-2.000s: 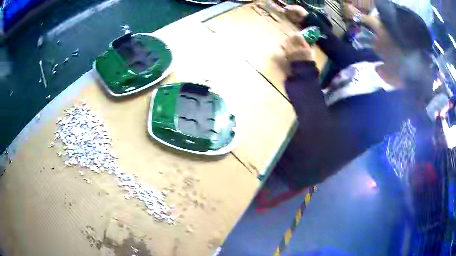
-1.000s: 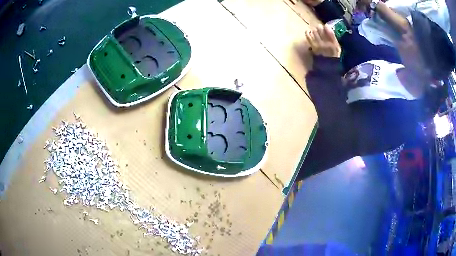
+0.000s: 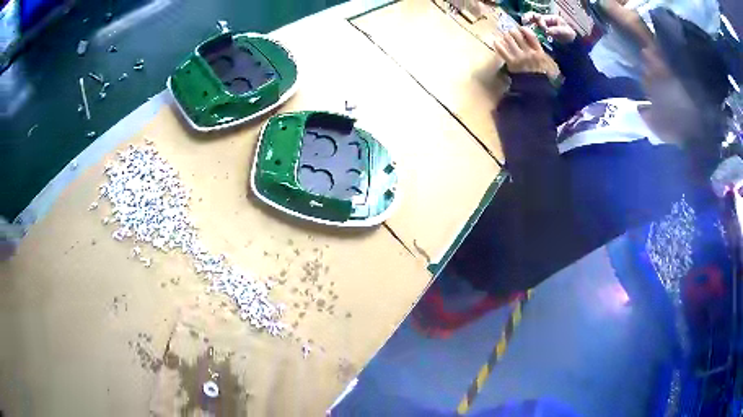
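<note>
Neither of my hands shows for certain. Two glossy green housings with dark grey inner panels and pale rims lie singly on the cardboard: the nearer housing [image 3: 281, 167] at the centre, the farther housing [image 3: 195, 89] up and left of it, apart. A long pile of tiny silver-white fittings [image 3: 147, 199] runs from the left down to the lower middle. A stained tan board [image 3: 183, 338] lies at the bottom, with a small white ring-like blob [image 3: 211, 389] on its dark stain.
A seated co-worker [image 3: 562, 195] at the right bench edge holds a small green part. A red stool [image 3: 444, 318] stands on the blue floor, with yellow-black tape [image 3: 497, 350]. A blue bin at far right holds silver parts [image 3: 672, 244]. Loose bits lie on the green surface [image 3: 49, 98].
The view has shifted, so the stained board and white blob now show at the bottom. The co-worker's two hands are now close together at the small part. The housings still lie in the same arrangement.
</note>
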